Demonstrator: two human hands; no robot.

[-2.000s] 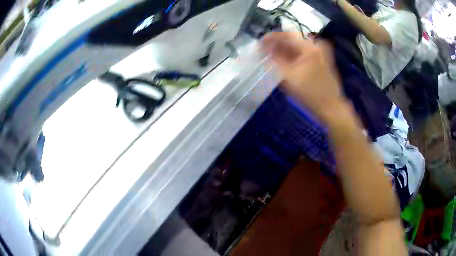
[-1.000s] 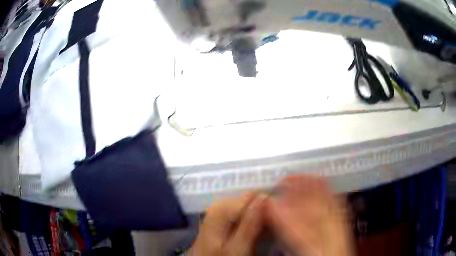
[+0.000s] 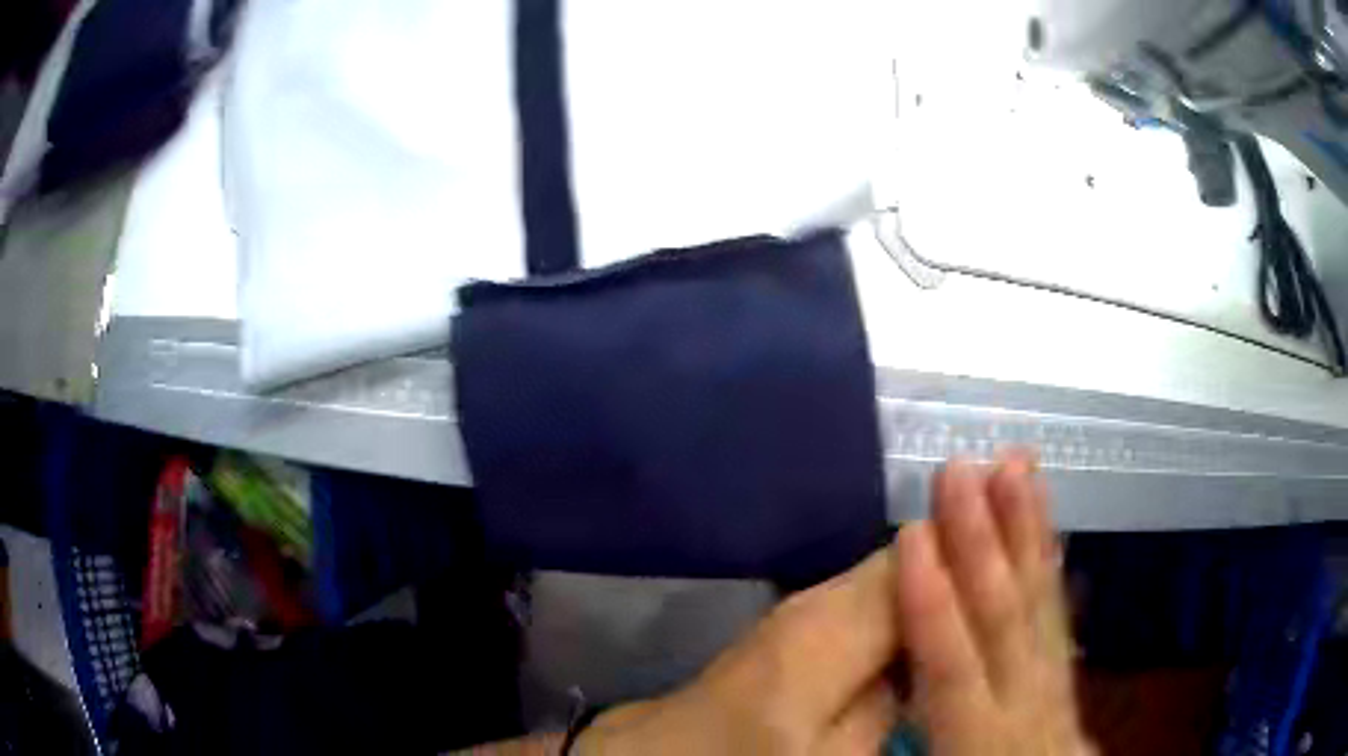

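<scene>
The navy fabric panel (image 3: 673,406) lies over the table's front edge, joined or laid against the white fabric panel (image 3: 370,177), which has a navy strip (image 3: 544,141) across it. My left hand (image 3: 769,672) comes in from the bottom, its fingertips at the navy panel's lower right corner; whether it grips the corner is unclear. My right hand (image 3: 991,591) is blurred, fingers extended, against my left hand. Any small thing between them is hidden.
The sewing machine head (image 3: 1183,52) is at the upper right, with black scissors handles (image 3: 1286,281) beside it. A ruler (image 3: 1035,440) runs along the table's grey front edge. A blue basket (image 3: 104,635) is below left; another navy piece (image 3: 118,89) lies upper left.
The view has swung left, so the panels now show nearer the middle and the machine further right. My right hand, earlier out over the table's right side, is now against my left hand.
</scene>
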